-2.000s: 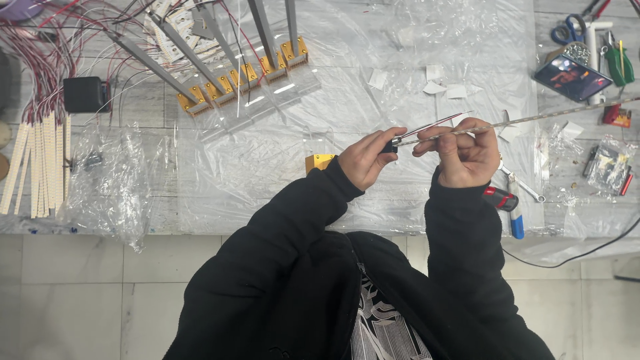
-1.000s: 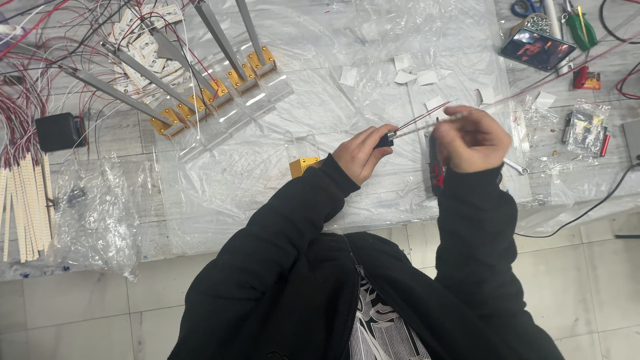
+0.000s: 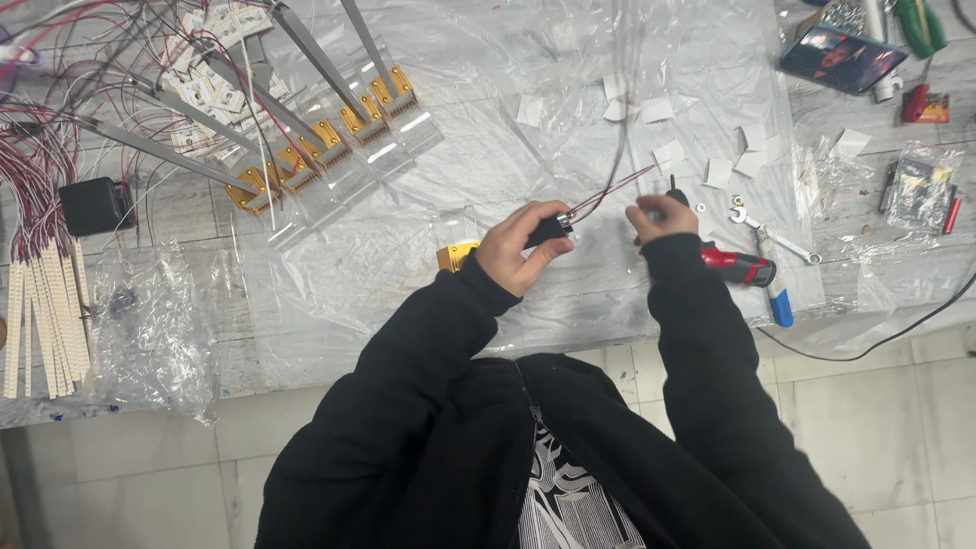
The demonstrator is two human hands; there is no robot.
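My left hand [image 3: 522,245] is closed round a small black part with a metal end [image 3: 550,229], from which thin red and dark wires [image 3: 602,196] run up and to the right. To its right my right hand [image 3: 662,219] is blurred, its fingers bent; whether it grips a wire cannot be told. A yellow metal block [image 3: 456,255] lies just left of my left wrist. Beside my right sleeve lies a red and black power tool [image 3: 736,267], partly hidden.
Yellow brackets with grey bars [image 3: 324,137] stand on clear plastic at the upper left. LED strips [image 3: 49,328] and a black box [image 3: 95,206] lie farther left. A wrench [image 3: 778,238], a phone [image 3: 842,59] and green-handled pliers [image 3: 920,29] are on the right; white paper pieces [image 3: 657,110] lie ahead.
The long strand that stretched right from my hands now runs upward. My right hand has moved away from my left hand since the oldest frame. My left hand still holds the black part.
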